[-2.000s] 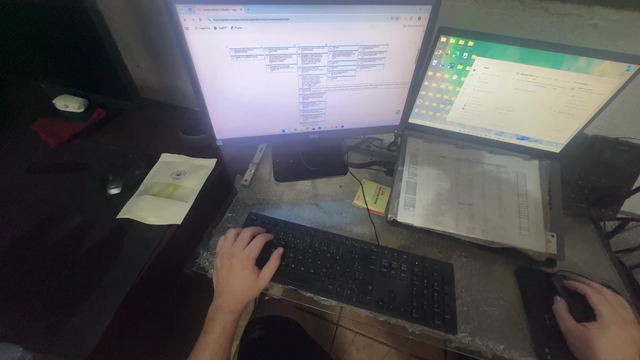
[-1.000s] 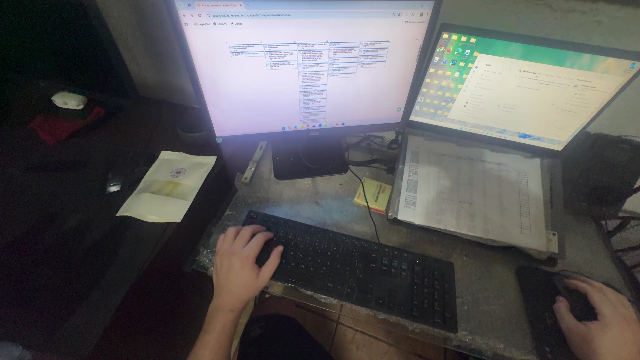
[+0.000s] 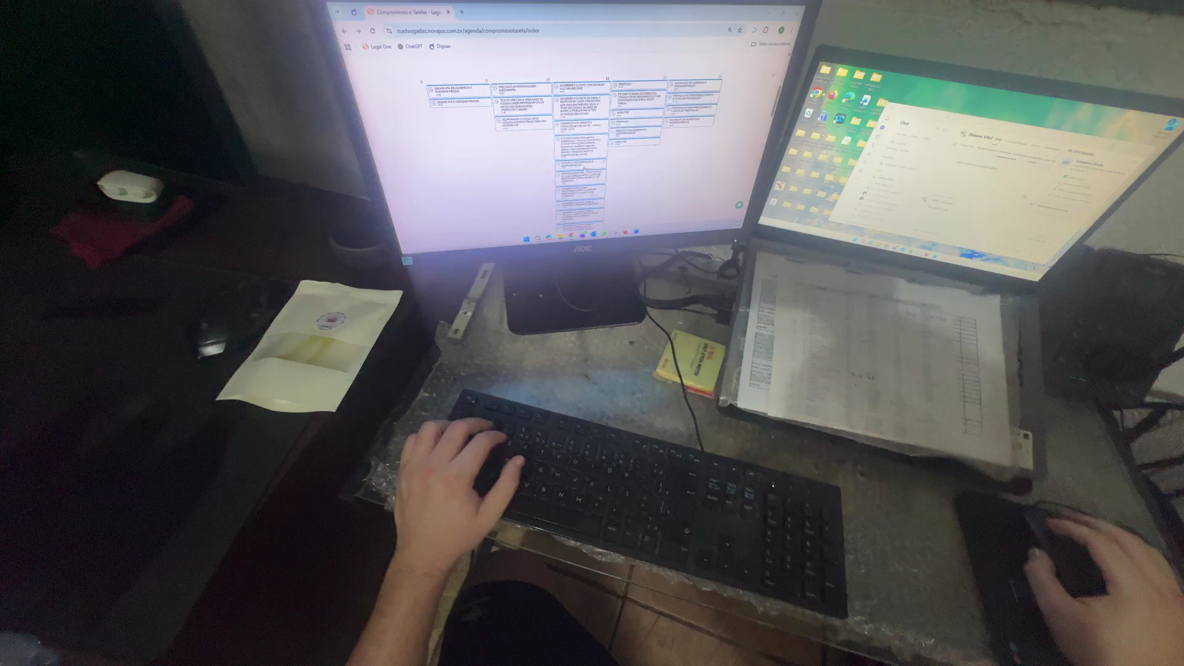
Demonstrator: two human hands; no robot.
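My left hand [image 3: 449,490] rests with spread fingers on the left end of a black keyboard [image 3: 666,509], holding nothing. At the lower right, my right hand [image 3: 1105,583] is curled over a dark computer mouse [image 3: 1064,546], which it partly hides, on a black mouse pad [image 3: 985,555]. Behind the keyboard stands a monitor [image 3: 675,120] showing a page with columns of boxes. To its right is a laptop [image 3: 962,166] with its screen lit and printed sheets [image 3: 879,351] lying over its base.
A yellow pad of sticky notes [image 3: 691,363] lies beside a black cable [image 3: 680,379]. Near the monitor stand [image 3: 573,296] is a metal strip [image 3: 472,301]. On the dark surface at left are a pale pouch [image 3: 314,347], a red cloth [image 3: 120,227] and a white case [image 3: 130,186].
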